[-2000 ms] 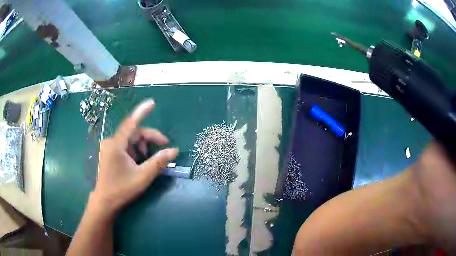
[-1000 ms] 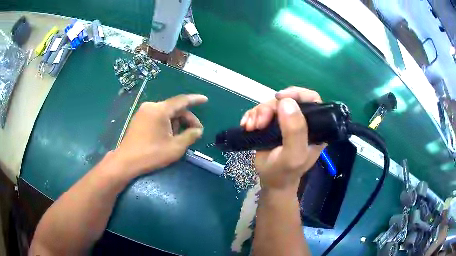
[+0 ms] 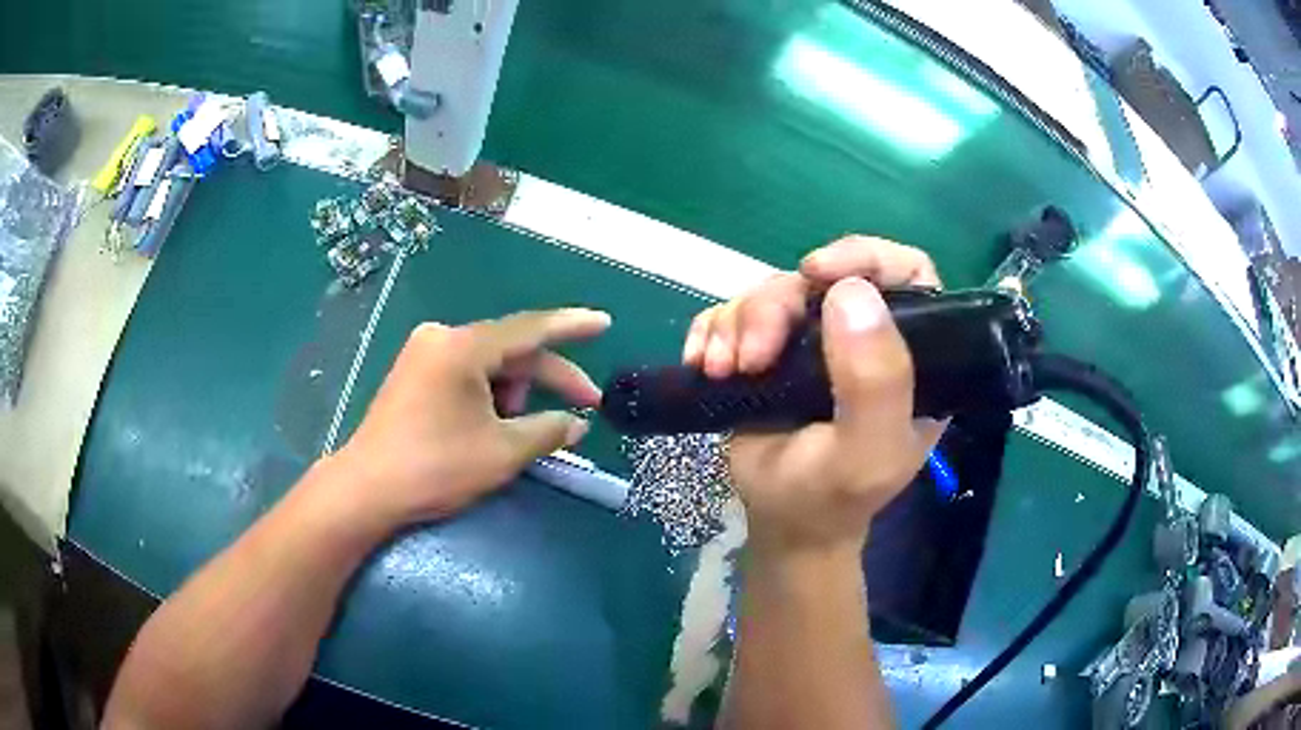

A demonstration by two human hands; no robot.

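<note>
My right hand is closed around the black electric screwdriver, with its nose to the left and its cable leaving at the right. My left hand is beside the nose, fingers apart and curved, thumb and a fingertip close to the tool's tip. The bit is barely visible there, and whether a screw is on it cannot be told. Below the nose lies a heap of tiny silver screws. A small grey bar lies beside the heap, partly behind my left hand.
A black tray with a blue cell is behind my right wrist. Grey housings are piled at right. Circuit boards lie by the white post. Housings are on the green belt. Cells lie at left.
Since two seconds ago, the screwdriver has come from the upper right to my left fingertips. In the last second its nose has closed in on them. The belt housings have shifted left.
</note>
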